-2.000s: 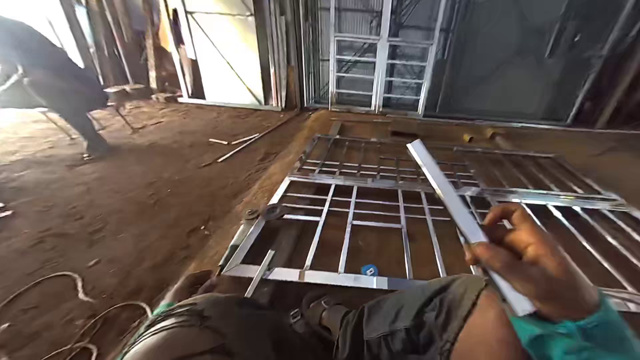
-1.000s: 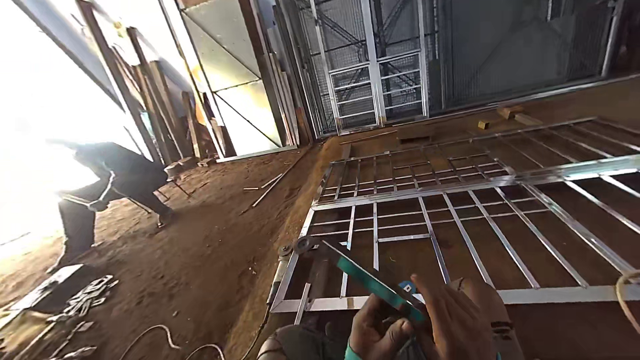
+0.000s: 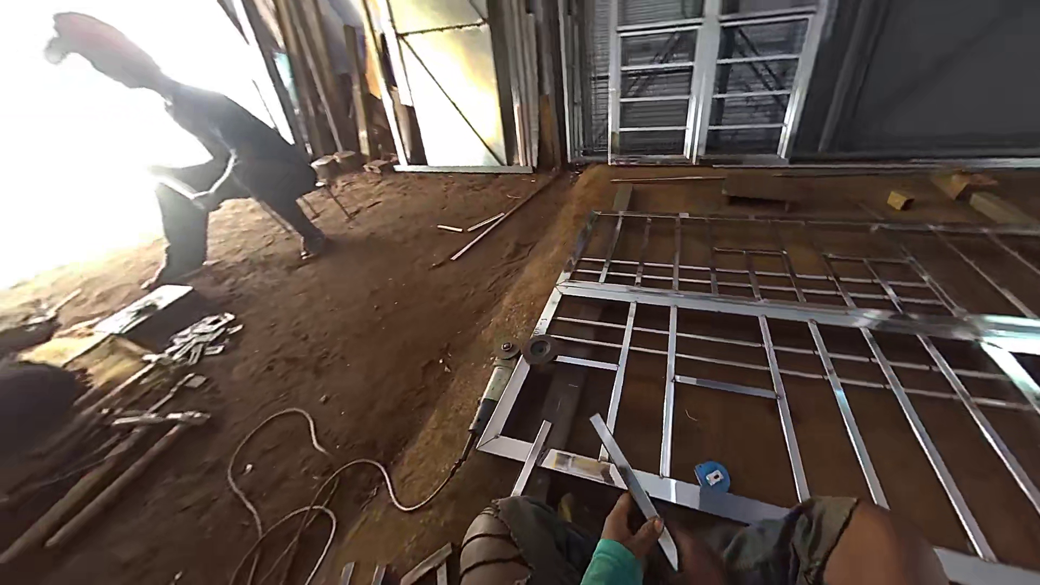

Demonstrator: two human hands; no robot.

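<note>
A short flat metal bar (image 3: 621, 459) is gripped in my left hand (image 3: 630, 528), above the near edge of a welded metal grille frame (image 3: 731, 305). My right hand (image 3: 695, 552) is a dark blur at the bar's lower end; its fingers and grip are unclear. Just right of the bar, a blue round tape measure (image 3: 712, 477) rests by the frame's near rail. A loose metal strip (image 3: 532, 457) leans across that rail to the left. An angle grinder (image 3: 493, 390) lies at the frame's left corner, beside a round disc (image 3: 540, 349).
The grinder's cord (image 3: 382, 471) loops over the dirt floor. Metal offcuts (image 3: 195, 337) and wooden poles (image 3: 114, 487) lie at far left. A person (image 3: 236, 146) sits beyond them, on a low seat. Finished metal grilles (image 3: 703, 81) and sheet panels stand along the back.
Two seconds ago a hand held up a pale bar at the right. A bar is now low, in front of my knees, with both hands near it. The seated person shows more fully.
</note>
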